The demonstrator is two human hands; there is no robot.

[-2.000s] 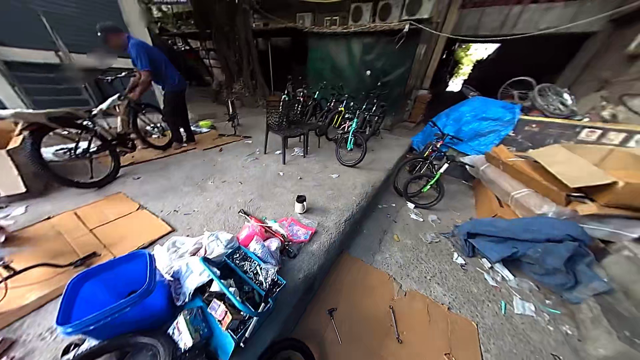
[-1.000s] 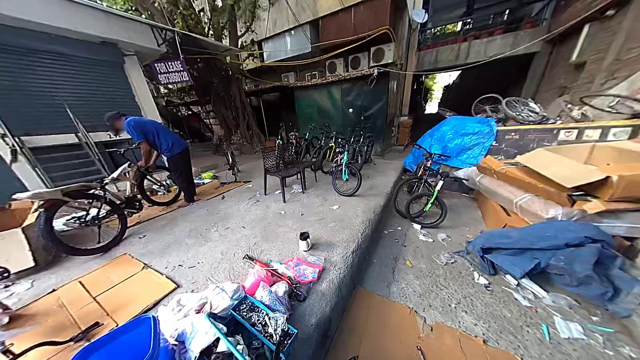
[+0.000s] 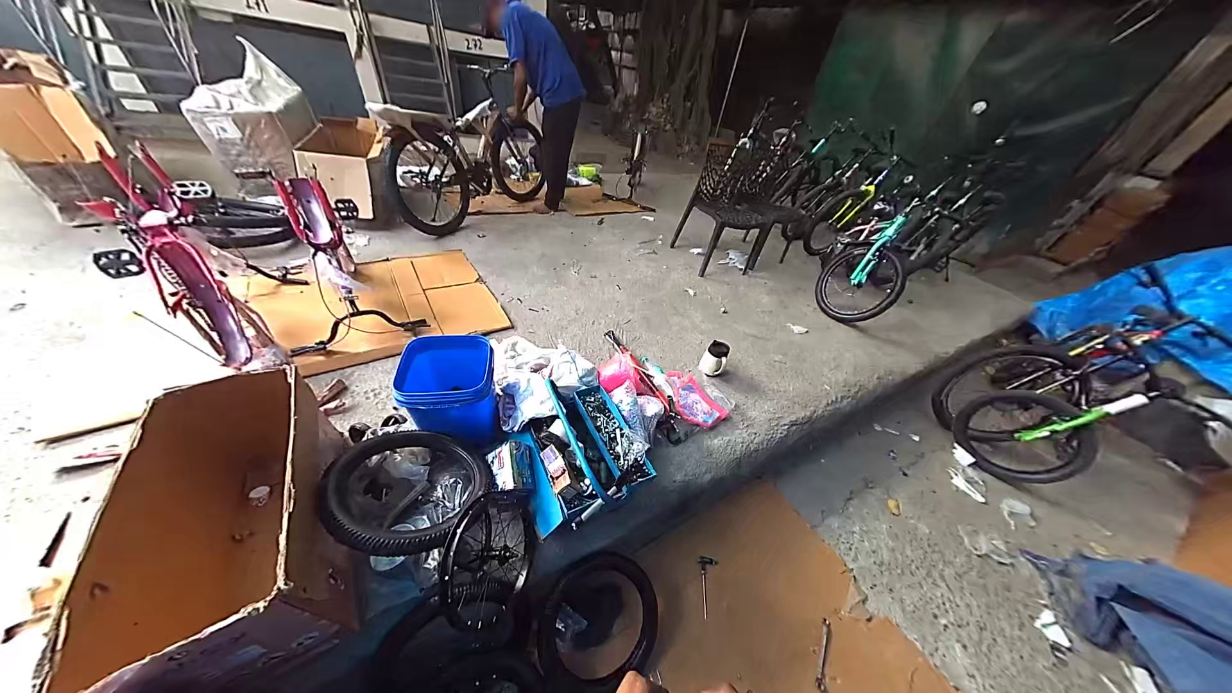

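Note:
Only the top of one hand, which looks like my left hand (image 3: 639,683), shows at the bottom edge, beside a black bicycle tire (image 3: 599,616). A second bit of skin, probably my right hand (image 3: 718,688), shows just right of it. The fingers are mostly cut off, so whether they hold anything is hidden. Beyond them a T-handled tool (image 3: 705,582) and a wrench (image 3: 823,654) lie on flat brown cardboard (image 3: 760,539). A blue toolbox (image 3: 577,452) full of small parts stands up on the ledge, next to a blue bucket (image 3: 445,385) and a spoked wheel (image 3: 488,563).
An open cardboard box (image 3: 192,500) stands at left, with upturned pink bicycles (image 3: 183,260) behind it. A concrete step edge (image 3: 828,423) runs diagonally. A person (image 3: 544,87) bends over a bicycle (image 3: 433,173) at the back. Plastic chairs (image 3: 731,202) and parked bicycles (image 3: 1020,414) stand farther right.
The view has swung down and left, bringing in the open box and pink bicycles. Bits of my hands now show at the bottom edge. The person at the back still bends over the bicycle.

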